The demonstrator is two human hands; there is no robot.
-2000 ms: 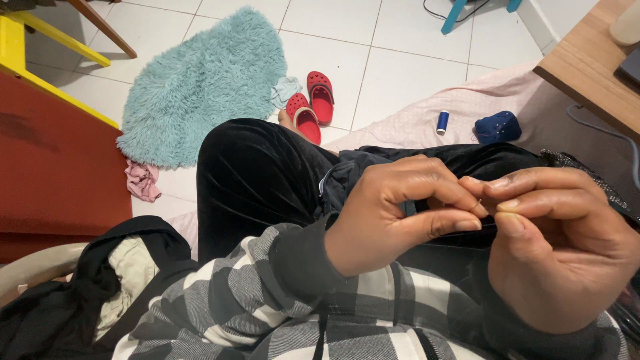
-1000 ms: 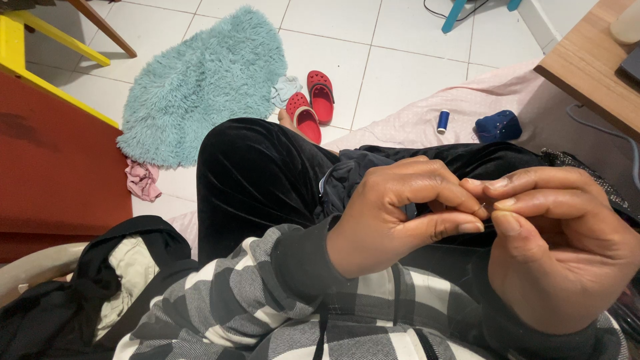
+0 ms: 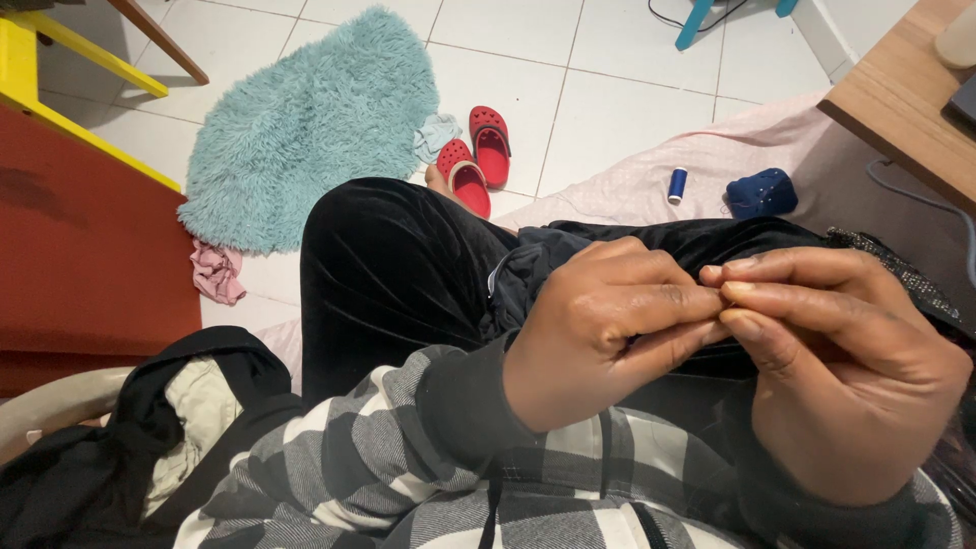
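Observation:
My left hand [image 3: 618,328] and my right hand [image 3: 846,351] meet fingertip to fingertip above my lap, right of the middle of the view. Pinched between the tips is something very thin, too small to make out; it may be a needle or thread. Under my left hand a dark cloth [image 3: 534,267] lies bunched on my black velvet trousers. Beyond my knee, a spool of blue thread [image 3: 677,185] stands out on the pale pink sheet [image 3: 625,171], and a dark blue pincushion-like bundle with small pale dots [image 3: 762,193] is to its right.
A wooden tabletop [image 3: 900,99] juts in at the upper right, with a grey cable [image 3: 926,200] below. Red clogs [image 3: 488,152] and a fluffy turquoise rug [image 3: 313,130] are on the tiled floor. Black and pale clothes [image 3: 202,412] lie over a chair arm [image 3: 61,396] at lower left.
The fingertips of both hands have shifted slightly against each other and now press closer together. The other things have stayed where they were.

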